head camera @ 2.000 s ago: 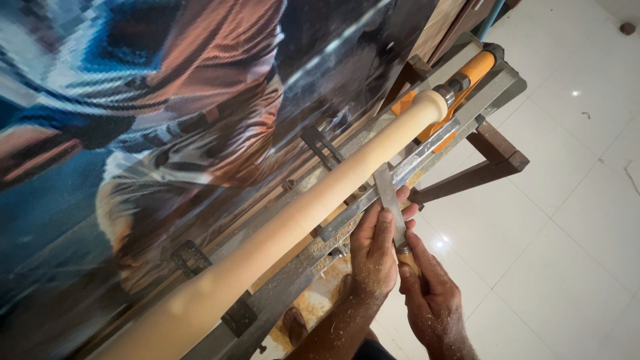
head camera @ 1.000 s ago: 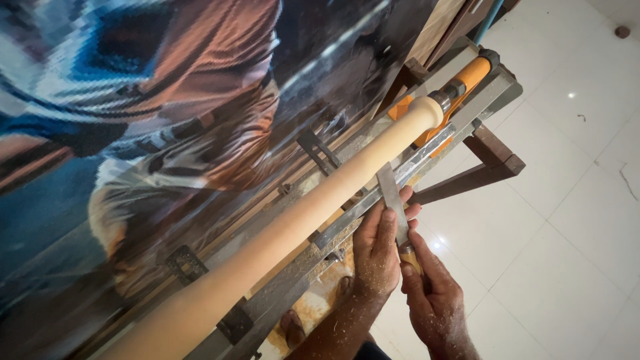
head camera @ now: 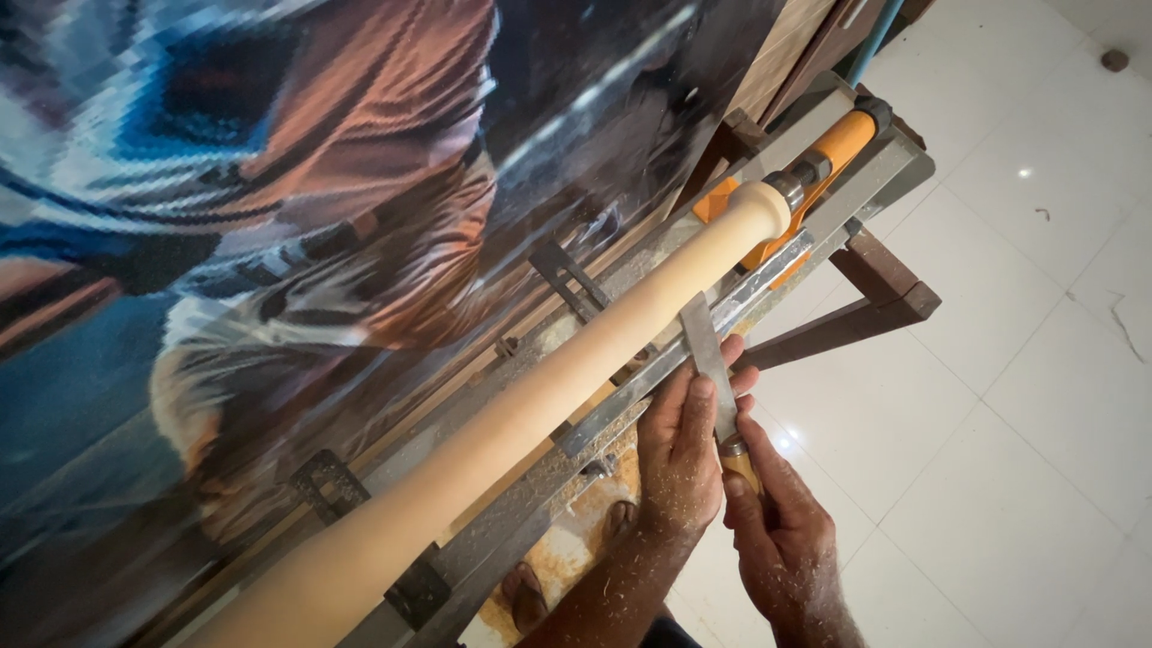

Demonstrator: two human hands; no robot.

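A pale wooden baseball bat blank [head camera: 540, 387] lies along a wood lathe, its knob end held at the orange tailstock [head camera: 841, 148]. A flat steel turning chisel [head camera: 706, 355] rests across the metal tool rest [head camera: 630, 405], its tip at the underside edge of the bat. My left hand [head camera: 684, 450] grips the blade close to the tool rest, thumb on top and fingers beneath. My right hand [head camera: 787, 540] holds the chisel's wooden handle [head camera: 740, 468] near the ferrule. Wood shavings cling to both hands and forearms.
Behind the lathe bed [head camera: 495, 540] stands a large printed picture [head camera: 315, 225] of a ballplayer. A dark angled stand leg [head camera: 837, 333] juts out at the right over the white tiled floor [head camera: 990, 450]. Feet [head camera: 525, 594] show below among shavings.
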